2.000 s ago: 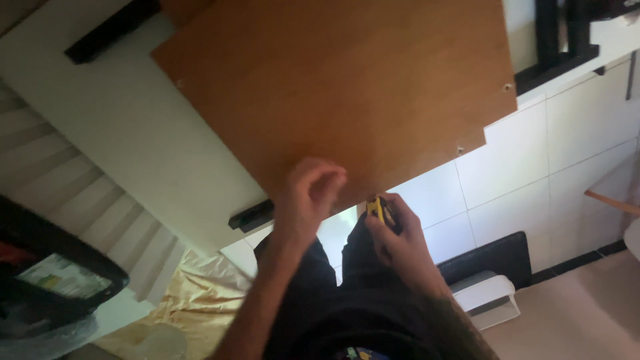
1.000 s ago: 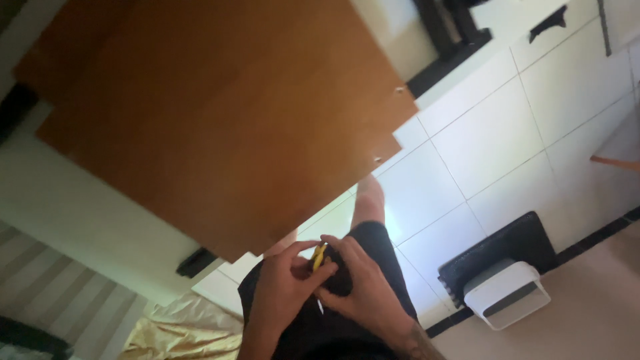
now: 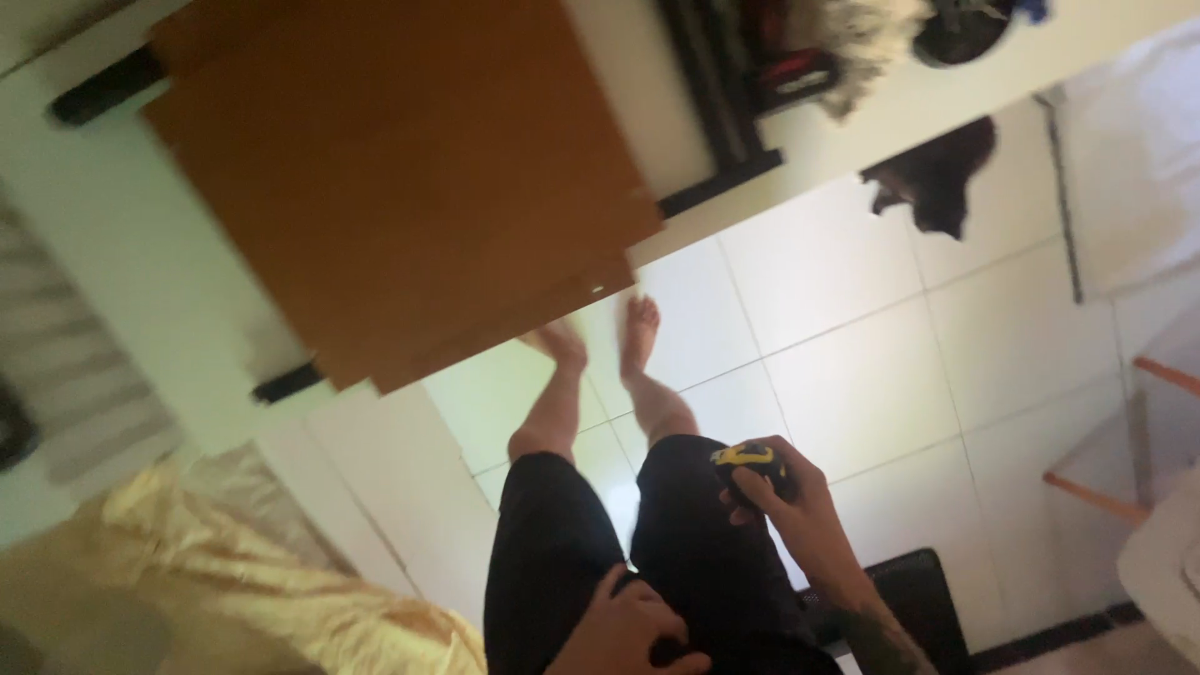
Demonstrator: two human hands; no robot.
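Observation:
My right hand (image 3: pixel 773 478) is closed round a black and yellow tape measure (image 3: pixel 755 459), held beside my right thigh. Low at the bottom middle, my left hand (image 3: pixel 637 623) rests near the black shorts (image 3: pixel 553 553); something dark shows at its fingers, too blurred to name, so whether it holds anything is unclear. Away from both hands, a brown wooden panel (image 3: pixel 403 178) with notched corners lies on the white table (image 3: pixel 103 216), over black bars (image 3: pixel 291 382).
A dark cat (image 3: pixel 937 178) is on the white tiled floor (image 3: pixel 844 375). Yellow fabric (image 3: pixel 244 562) lies at lower left. A black chair part (image 3: pixel 923 600) stands behind my right forearm. Orange-brown legs (image 3: pixel 1092 497) of furniture are at right. Assorted items (image 3: pixel 797 75) sit at the table's far end.
My hands were together at the tape measure a second ago; now they are apart, the tape measure in my right hand and my left hand lower down. The view has shifted, showing more floor.

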